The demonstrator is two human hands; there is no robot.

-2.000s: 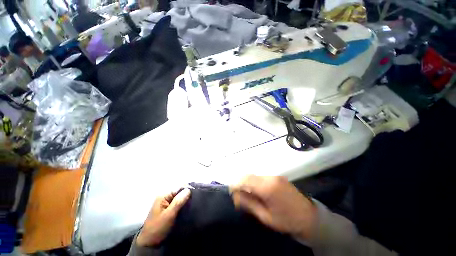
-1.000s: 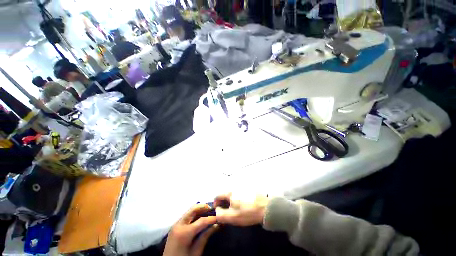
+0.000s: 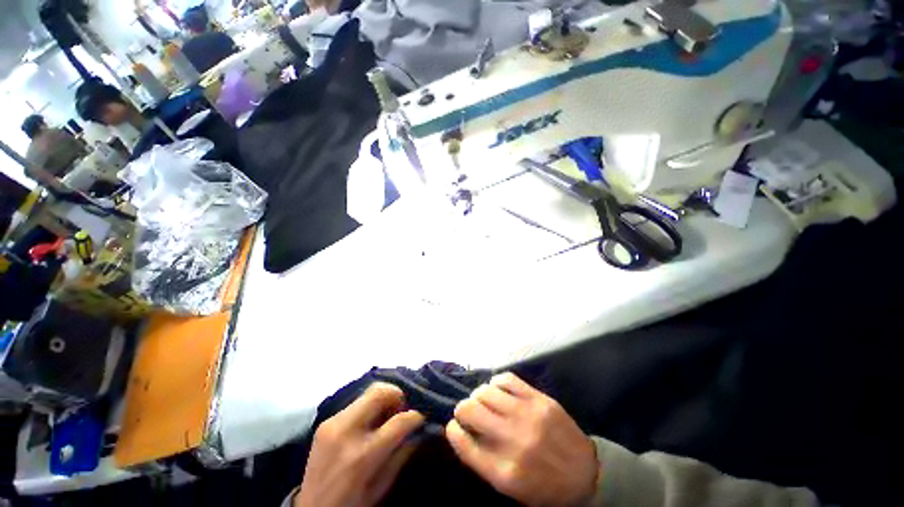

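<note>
The dark garment (image 3: 433,386) is bunched between my hands at the table's front edge, its folded edges showing as lighter lines. Its black cloth also covers the lower right of the view. My left hand (image 3: 367,448) pinches the cloth from the left between thumb and fingers. My right hand (image 3: 522,439) grips it from the right, fingers curled over the edge. The cloth below my hands is dark and its folds cannot be told apart. The white sewing machine (image 3: 595,89) stands beyond; its needle area (image 3: 461,193) holds no dark cloth.
Black shears (image 3: 615,220) lie on the white table (image 3: 297,347) under the machine arm, near a blue-handled tool (image 3: 587,158) and a white card (image 3: 735,198). A black cut panel (image 3: 307,158) and clear plastic bag (image 3: 188,228) are left, by an orange-brown board (image 3: 176,381). Other people sit far left.
My hands were close together a second ago and are now farther apart, with bunched cloth showing between them. The right hand has turned, knuckles up. The view has shifted slightly.
</note>
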